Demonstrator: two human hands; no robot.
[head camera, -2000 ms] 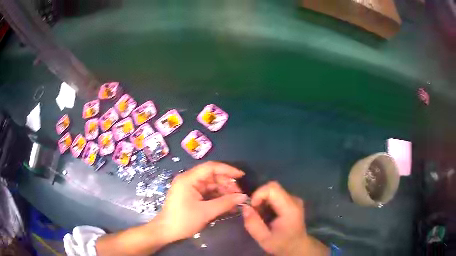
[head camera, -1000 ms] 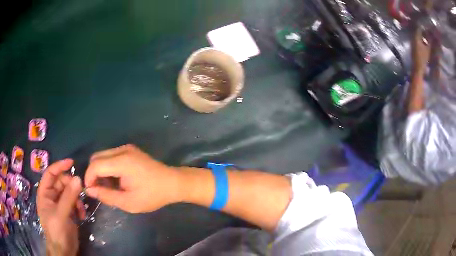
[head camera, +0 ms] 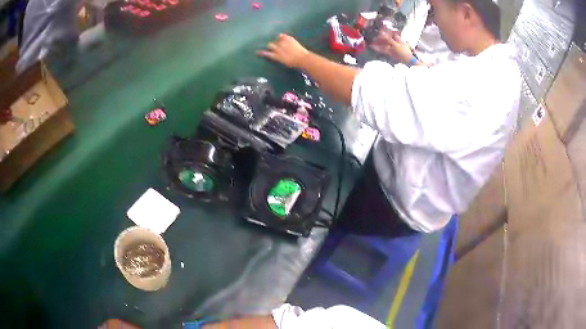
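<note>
My right hand point(head camera: 119, 324) shows only as a sliver at the bottom edge, left of the blue wrist band point(head camera: 198, 323). Its fingers are cut off, so what it holds is hidden. My left hand is out of the picture. The round beige cup point(head camera: 142, 283) stands upright on the dark-green bench, above my right hand, with brown-grey shavings inside. A flat white pad point(head camera: 153, 211) lies just behind the cup. The pink housings seen earlier at my hands are out of view.
Two black fans point(head camera: 286, 196) with green labels stand right of the pad, with a clear-topped black device point(head camera: 241, 119) behind. A single pink housing point(head camera: 155, 116) lies further back. An open cardboard box point(head camera: 38, 119) is at left. A white-coated person point(head camera: 443, 128) works at right, near a blue stool point(head camera: 360, 257).
The view has swung right and up. The cup and pad now sit lower left, and the fans and neighbouring worker show more fully. My left hand and the grouped housings have left the picture.
</note>
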